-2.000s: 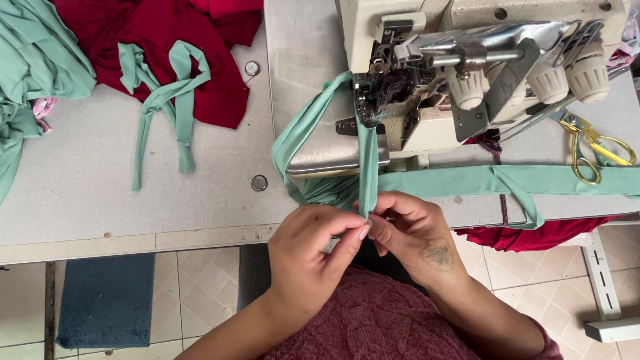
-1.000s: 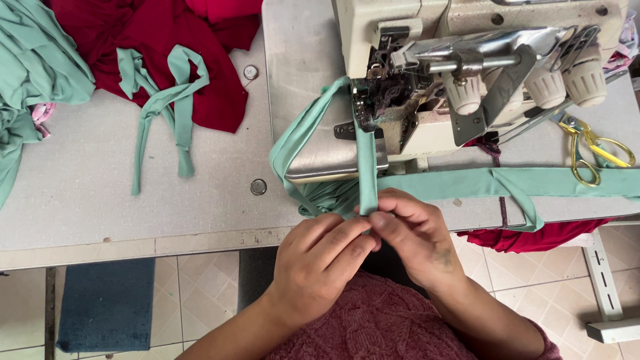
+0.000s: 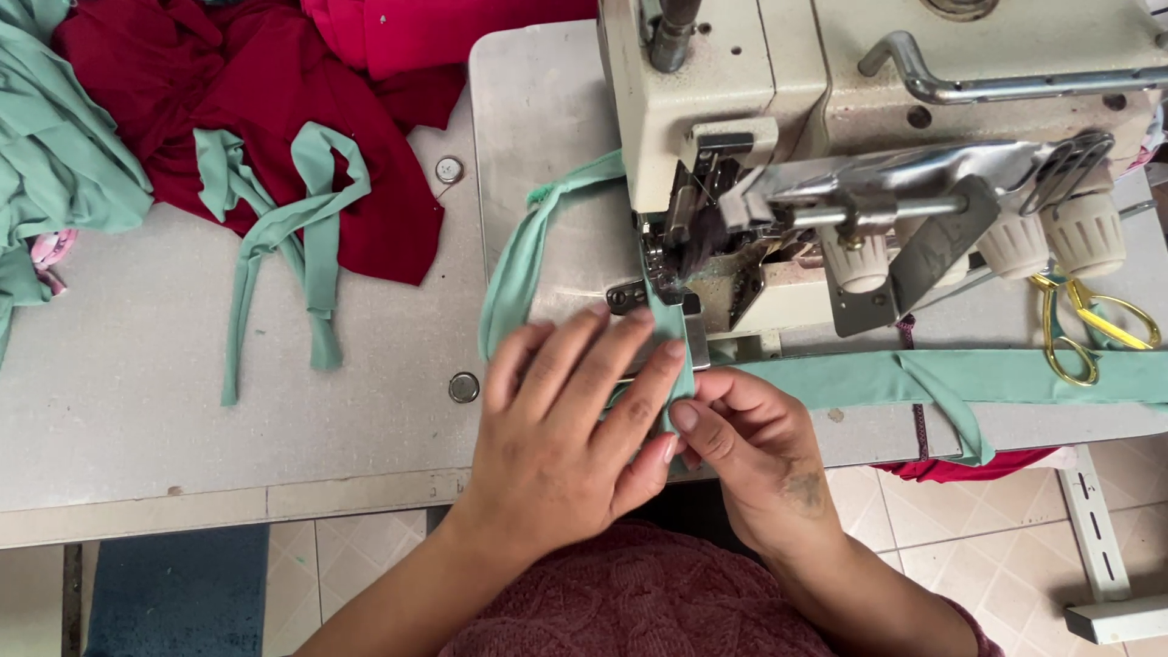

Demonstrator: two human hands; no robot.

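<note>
A narrow mint-green fabric strip (image 3: 671, 338) runs from under the presser foot of an overlock sewing machine (image 3: 721, 82) toward my body. My left hand (image 3: 566, 420) lies palm down with its fingers spread over the strip, fingertips just in front of the foot. Between thumb and fingers, my right hand (image 3: 757, 447) pinches the strip's near part. Another stretch of mint strip (image 3: 520, 265) curves out behind the foot and down the left side of the metal bed plate (image 3: 566, 91). What lies beneath my left palm is hidden.
Yellow-handled scissors (image 3: 1095, 319) rest at the right on a long mint fabric band (image 3: 839, 379). At the left lie dark red fabric (image 3: 392, 210), a mint fabric heap (image 3: 64, 155) and loose mint ties (image 3: 319, 237). The table's front edge (image 3: 356, 493) passes under my forearms.
My left hand has moved up from the strip's near end onto the strip by the presser foot, its fingers now spread. My right hand still pinches the strip.
</note>
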